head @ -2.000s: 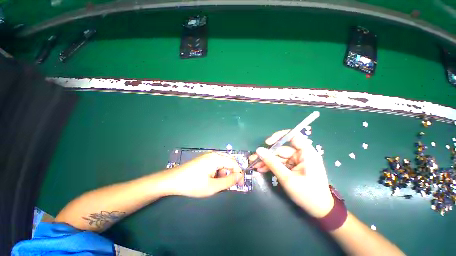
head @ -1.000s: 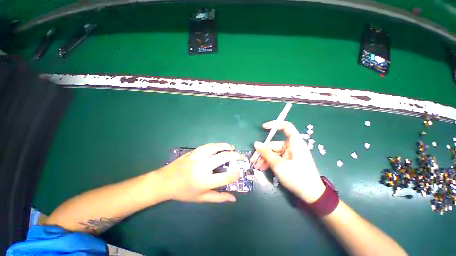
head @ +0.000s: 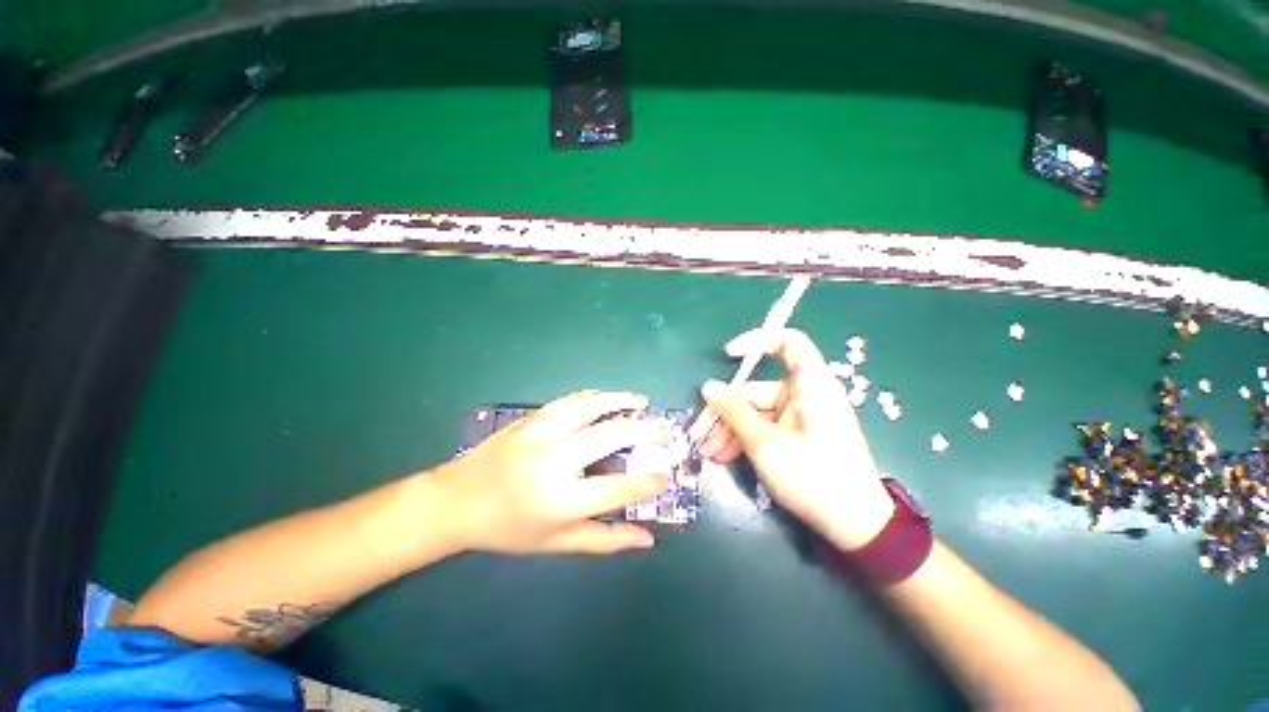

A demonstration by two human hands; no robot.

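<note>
A dark phone mid-frame point(head: 494, 420) lies flat on the green bench in front of me. My left hand point(head: 557, 480) rests over its middle with the fingers spread, covering much of it. The shiny bluish-white board point(head: 671, 504) shows at its right end. My right hand point(head: 793, 438) grips pale tweezers point(head: 777, 319) like a pen, slanting up and away. Their tip is down at the board end, near my left fingertips. The tip is too small to tell whether it holds a part.
A glittering heap of small components point(head: 1183, 473) lies at right. Tiny white bits point(head: 980, 420) are scattered between it and my right hand. A worn white rail point(head: 585, 251) crosses beyond the phone. Dark phone units point(head: 592, 91) lie on the belt behind it. Black material point(head: 84, 417) stands at left.
My left fingers have gone from pinched at the board end to spread over the phone. My right hand has shifted slightly left, tweezers now steeper. Units on the belt have moved right.
</note>
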